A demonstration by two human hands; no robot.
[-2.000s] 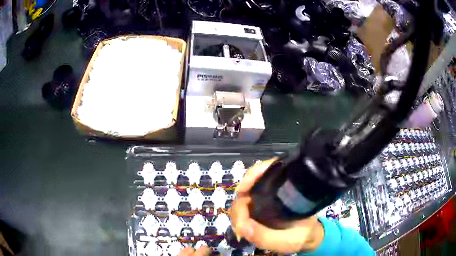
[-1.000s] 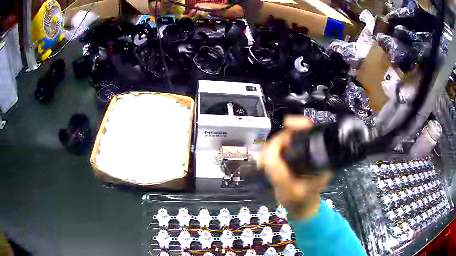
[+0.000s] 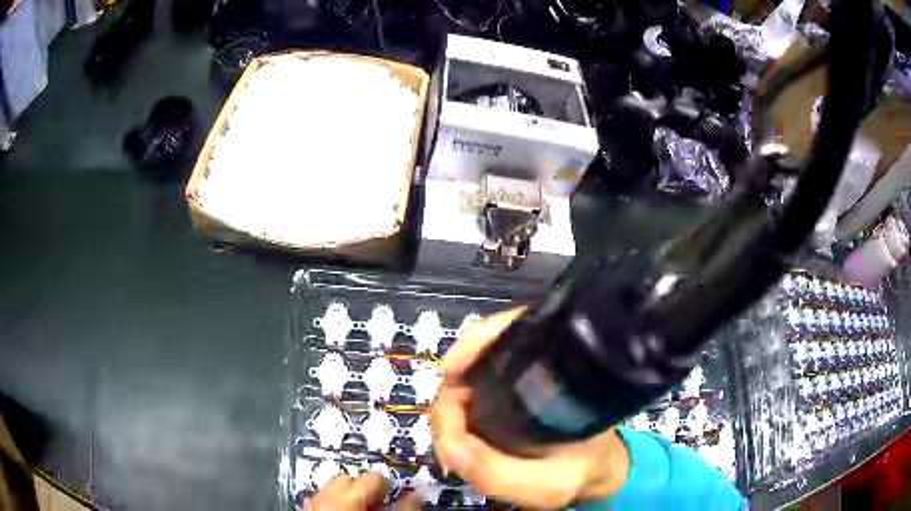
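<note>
My right hand (image 3: 519,464) is closed around the thick black electric screwdriver (image 3: 574,369), held over the clear blister tray (image 3: 298,399). The driver leans toward the upper right and its bit is hidden by my hand. The tray holds rows of white eared motor assemblies (image 3: 380,377) with thin red and yellow lead wires between rows. My left hand (image 3: 350,491) is cut off by the bottom edge, with its fingertips over the lower row of the tray. Whether it holds something cannot be seen.
Behind the tray are a tan carton filled with white (image 3: 310,150) and the white screw feeder (image 3: 504,150). A filled tray (image 3: 844,364) lies at right, a pink-white bottle (image 3: 879,250) behind it. Dark housings (image 3: 639,130) are heaped at the back. The driver's black cord curves down at right.
My right hand and screwdriver have come down from beside the feeder to over the tray. The fingertips of my left hand have come into view. The view has tilted downward.
</note>
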